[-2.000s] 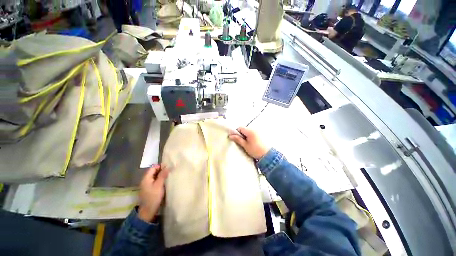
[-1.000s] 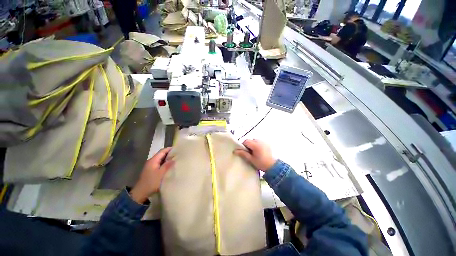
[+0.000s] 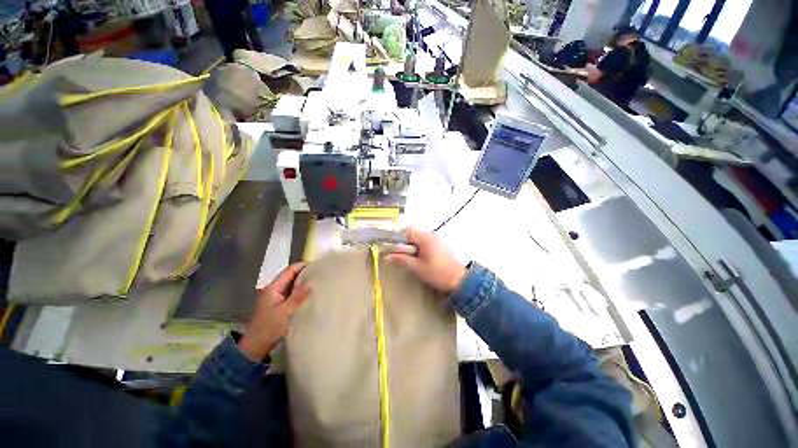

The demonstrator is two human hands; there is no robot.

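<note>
A beige bag panel (image 3: 341, 350) with a yellow tape line (image 3: 380, 324) down its middle lies in front of me, its lower end cut off by the picture's edge. A grey-brown strip (image 3: 372, 236) shows at its far end, just before the yellow clamp frame (image 3: 376, 214) under the sewing machine's dark head (image 3: 330, 182). My left hand (image 3: 278, 308) holds the panel's left edge. My right hand (image 3: 429, 261) pinches its far right corner at the strip; the fingertips are partly hidden by the fabric.
A heap of beige pieces (image 3: 96, 192) with yellow edges lies at the left, beside a dark base plate (image 3: 229, 254). A control tablet (image 3: 509, 156) on a cable stands right of the machine. A long metal rail (image 3: 647, 197) runs along the right. A person (image 3: 623, 66) sits beyond it.
The panel has moved back from the machine head, uncovering the yellow clamp frame. My right hand has shifted inward onto the strip at the far end. My left hand stays at the left edge.
</note>
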